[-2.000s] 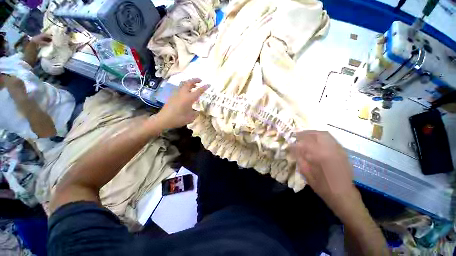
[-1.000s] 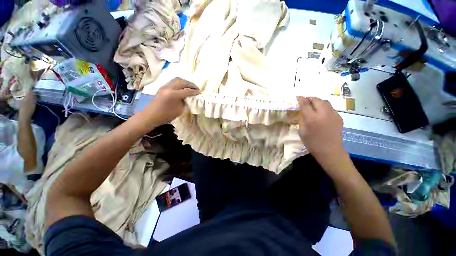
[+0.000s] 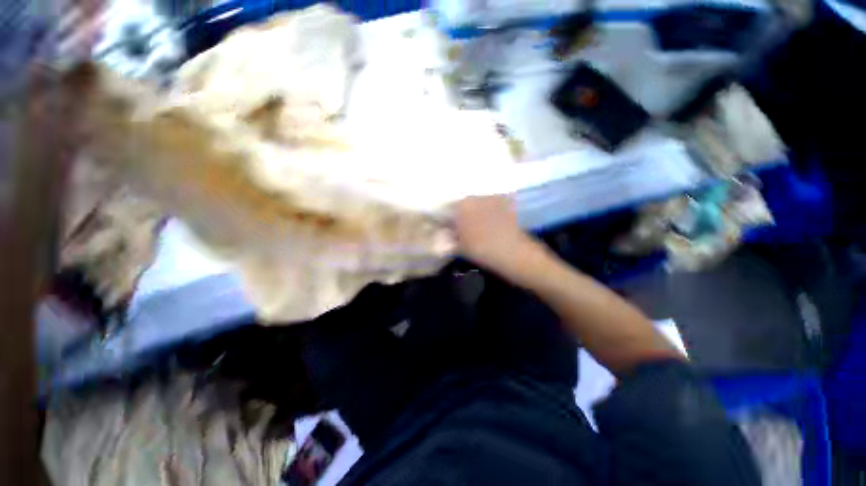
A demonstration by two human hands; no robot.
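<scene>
The view is strongly blurred. The cream garment [image 3: 351, 237] with a gathered edge is stretched sideways above the table's front edge. My right hand [image 3: 484, 228] is closed on its right end. My left hand [image 3: 74, 85] is a brown blur at the upper left, with the forearm along the left rim. The garment's left end runs up to it; its fingers cannot be made out. More cream cloth [image 3: 285, 66] lies behind on the table.
The white table [image 3: 608, 180] has a blue edge. A black phone [image 3: 598, 104] lies on it at upper right. Another phone [image 3: 315, 454] lies low near my lap. Scrap cloth [image 3: 707, 223] hangs at the right, above a blue crate [image 3: 815, 418]. Heaped cream cloth [image 3: 142, 432] is at lower left.
The view has swung right, so the machine head is no longer clearly visible. My left hand has moved far out to the upper left, and the garment is spread wider.
</scene>
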